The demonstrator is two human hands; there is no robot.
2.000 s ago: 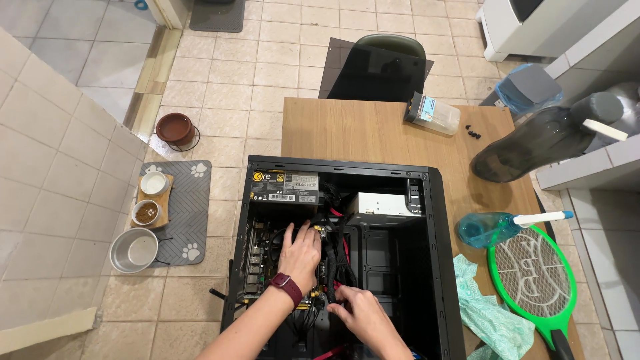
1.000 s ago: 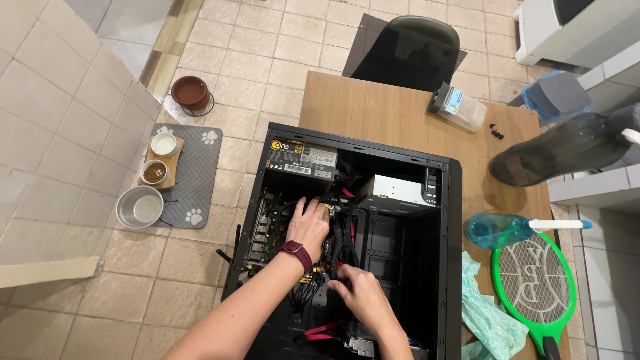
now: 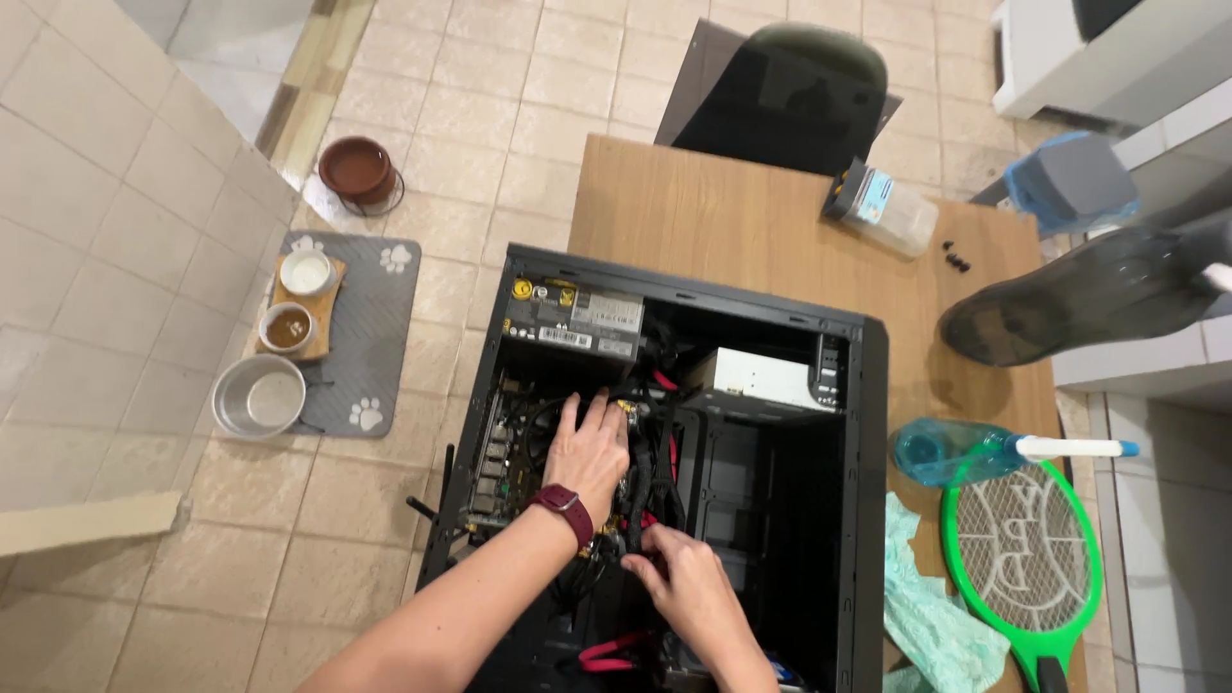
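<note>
An open black computer case (image 3: 871,481) lies on its side on a wooden table (image 3: 674,202). Inside, the power supply (image 3: 577,322) is at the upper left and a silver drive (image 3: 765,377) at the upper right. My left hand (image 3: 589,457), with a dark red watch strap at the wrist, rests on the motherboard (image 3: 491,472), fingertips near its upper edge; what lies under the palm is hidden. To its lower right, my right hand (image 3: 679,568) has thumb and forefinger at a bundle of black cables (image 3: 637,491) beside a red connector. Whether the fingers grip it is unclear.
On the table's right are a plastic container (image 3: 900,217), small black screws (image 3: 956,260), a dark bottle (image 3: 1068,298), a blue spray bottle (image 3: 953,452), a green-rimmed electric fly swatter (image 3: 1025,549) and a green cloth (image 3: 938,616). A chair (image 3: 794,96) stands behind; pet bowls (image 3: 260,397) are on the floor left.
Both hands stay at nearly the same places in the case. The view has shifted, and a red cable low in the case shows more fully than two seconds ago.
</note>
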